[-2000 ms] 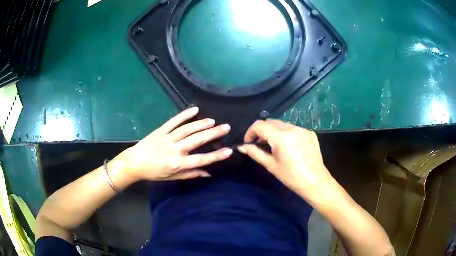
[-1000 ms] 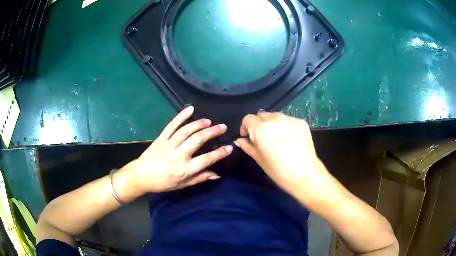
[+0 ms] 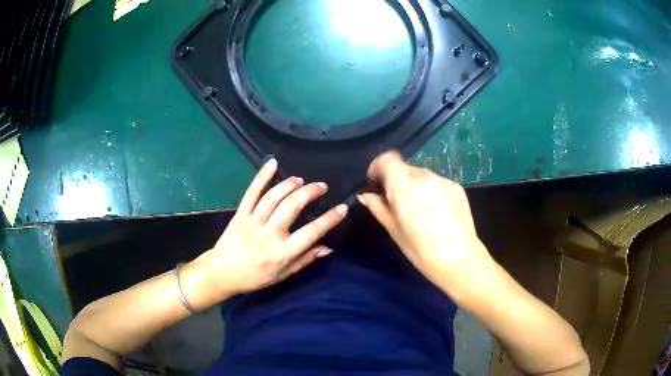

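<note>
A black plastic frame [image 3: 324, 158] with a large round opening lies turned like a diamond, its near corner overhanging the bench edge toward the dark blue clothing. My left hand [image 3: 268, 231] lies spread on the frame's near left side, fingertips pressing on it. My right hand [image 3: 427, 213] is at the near right edge, thumb and index finger bent together close to my left index fingertip. A small dark piece shows between the fingertips, perhaps a gasket strip; black against black, it is hard to tell.
The green bench top [image 3: 132, 161] is shiny and worn. Stacked black frames [image 3: 26, 66] stand at the upper left. Pale yellow paper [image 3: 12, 176] lies at the left edge, with curling liner strips [image 3: 33, 330] below. An open cardboard carton [image 3: 600, 286] is below the edge at right.
The frame has shifted slightly left and up in view. My right hand has moved slightly up along the near right edge. My left hand stays on the frame, its fingers now angled more steeply.
</note>
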